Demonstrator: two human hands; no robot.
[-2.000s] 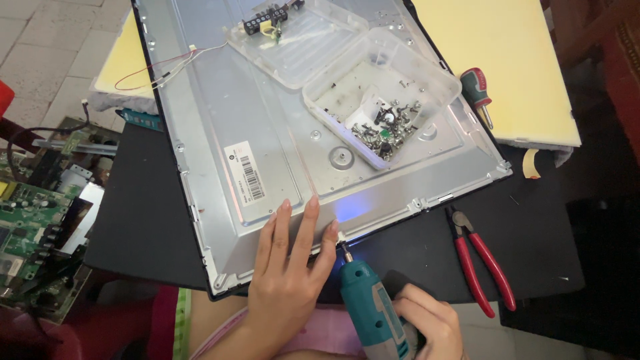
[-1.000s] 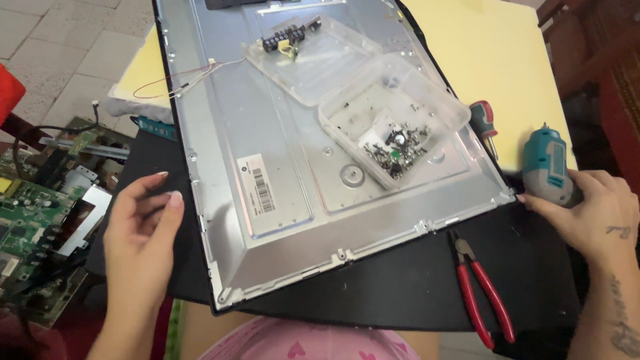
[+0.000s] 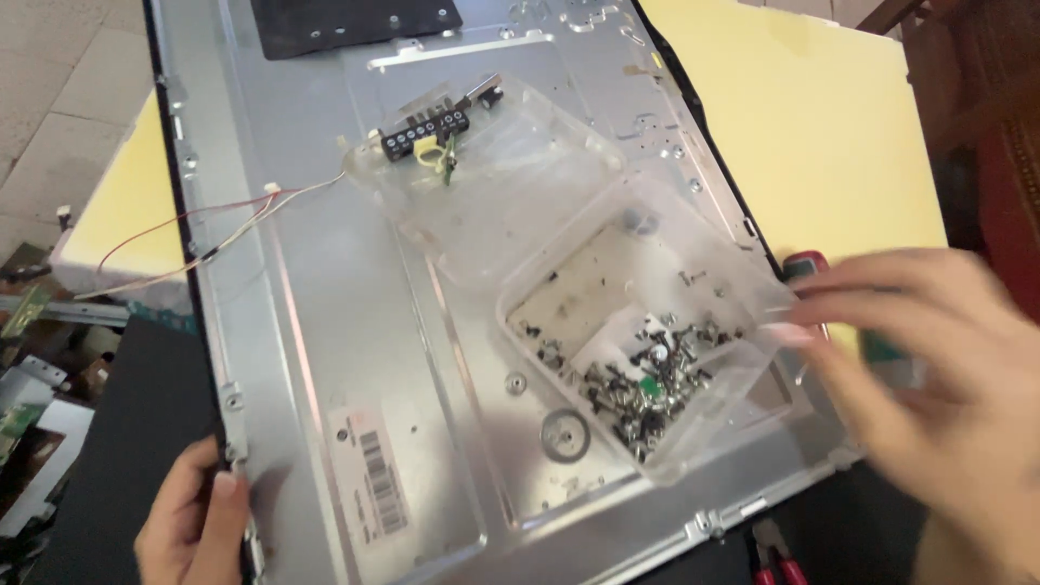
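My left hand (image 3: 195, 516) grips the left edge of a large metal back panel (image 3: 349, 325), its thumb on top. A clear plastic box (image 3: 520, 313) lies open on the panel, with many small screws (image 3: 650, 382) inside. Its lid (image 3: 520, 195) holds a black slotted electronic part (image 3: 426, 134) and a small bit driver set piece or similar. Blurred by motion, my right hand (image 3: 918, 349) is at the box's right corner; whether its fingertips hold anything cannot be told. A teal power screwdriver (image 3: 886, 349) shows partly behind that hand.
A red-handled screwdriver (image 3: 804, 264) lies beside the panel's right edge. Red-handled cutters (image 3: 772, 556) are at the bottom. Yellow foam (image 3: 812, 138) lies beneath the panel. Thin wires (image 3: 244, 219) cross its left edge, and circuit boards (image 3: 32, 422) sit at the far left.
My left hand has come onto the panel's left edge. My right hand has let go of the power screwdriver and moved left to the box's corner. The view has moved closer.
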